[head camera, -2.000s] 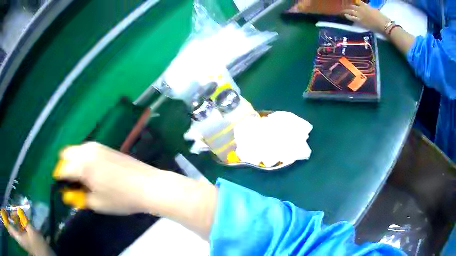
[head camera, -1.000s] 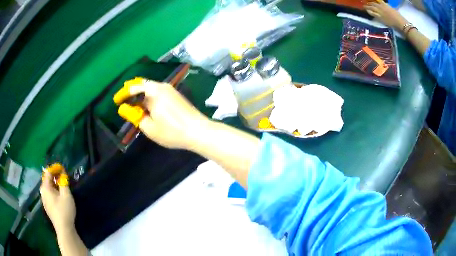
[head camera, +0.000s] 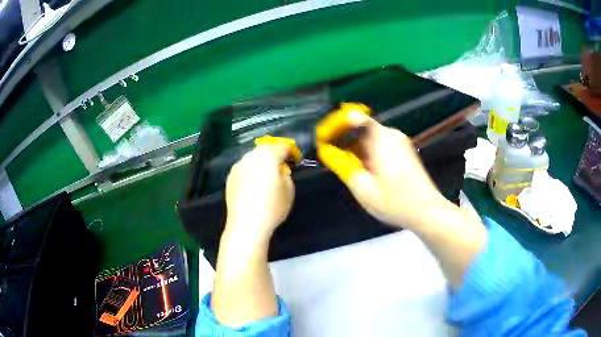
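The black foam tray (head camera: 343, 220) stands in front of me, behind a white mat (head camera: 369, 280). A tablet (head camera: 415, 99) with a glossy black screen and orange-brown edge lies on its right part. Something clear and shiny, perhaps film (head camera: 280, 115), shows over the left part, blurred. My left hand (head camera: 260, 191), with yellow-orange finger cots, is over the tray's front left, fingers curled. My right hand (head camera: 389, 171), also with cots, is just right of it, thumb and fingers curved and blurred. Whether either hand holds the clear material is unclear.
Pale bottles (head camera: 517, 161) with metal tops stand at the right beside a white cloth (head camera: 550, 201) in a dish. Clear bags (head camera: 461, 76) lie behind. Printed films (head camera: 142, 289) lie at the lower left, beside a black case-like block (head camera: 46, 263). A metal rail crosses the green partition.
The view has swung left, bringing the tray to the centre. My hands, far apart a second ago, are now close together over the tray. The bottles now show further right.
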